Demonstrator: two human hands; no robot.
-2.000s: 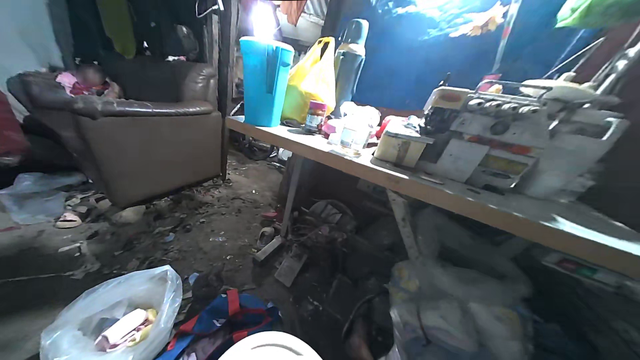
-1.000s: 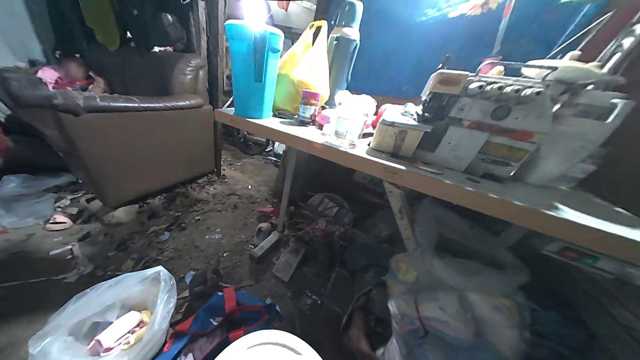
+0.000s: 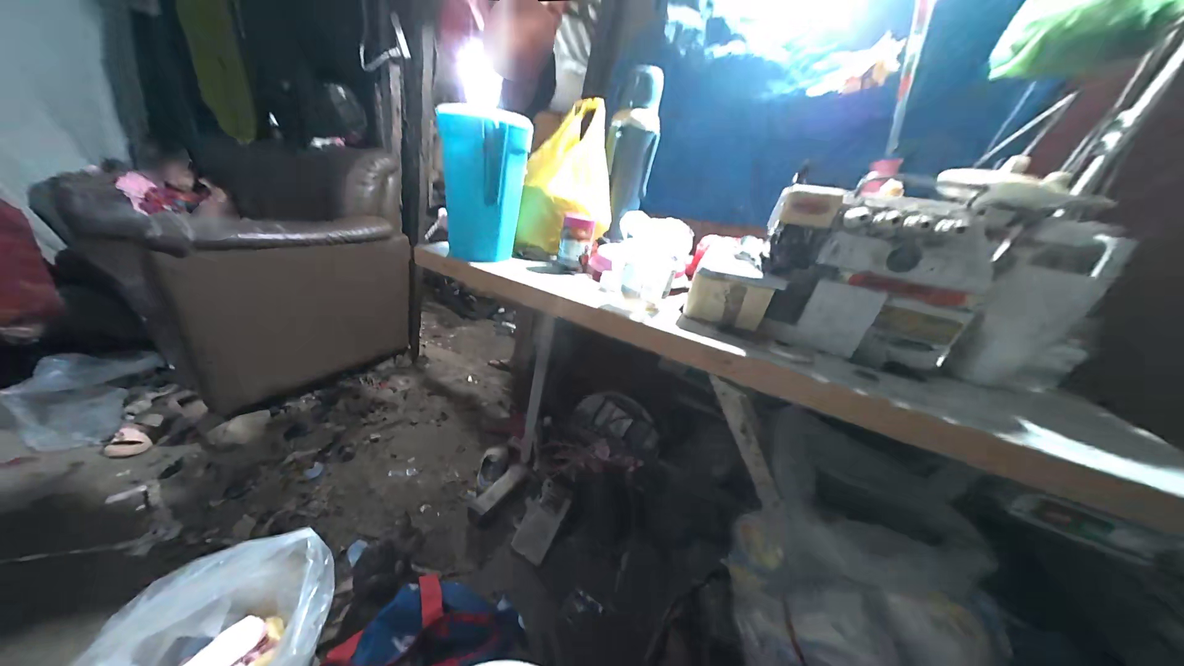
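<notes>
Neither my left hand nor my right hand is in view. A white overlock sewing machine [image 3: 897, 287] stands on the wooden table [image 3: 592, 319], with a pale yellow box [image 3: 731, 294] at its left. Farther left on the table are clear containers [image 3: 647, 268], a jar with a pink lid [image 3: 575, 240], a yellow plastic bag [image 3: 569, 180], a grey-blue flask [image 3: 634, 153] and a tall turquoise pitcher [image 3: 483, 185]. At the bottom left lies an opened clear plastic bag [image 3: 310, 573] with things in it, beside a blue and red cloth bag [image 3: 439, 624].
A brown leather armchair [image 3: 287, 314] with a person on it stands at the left. Scraps litter the dirt floor [image 3: 388, 444], near a pink sandal [image 3: 128, 441]. Under the table are a foot pedal [image 3: 541, 527], metal legs and filled plastic sacks [image 3: 851, 573].
The view has shifted slightly; the white round thing at the bottom edge now shows only as a sliver. The things on the table have not plainly moved.
</notes>
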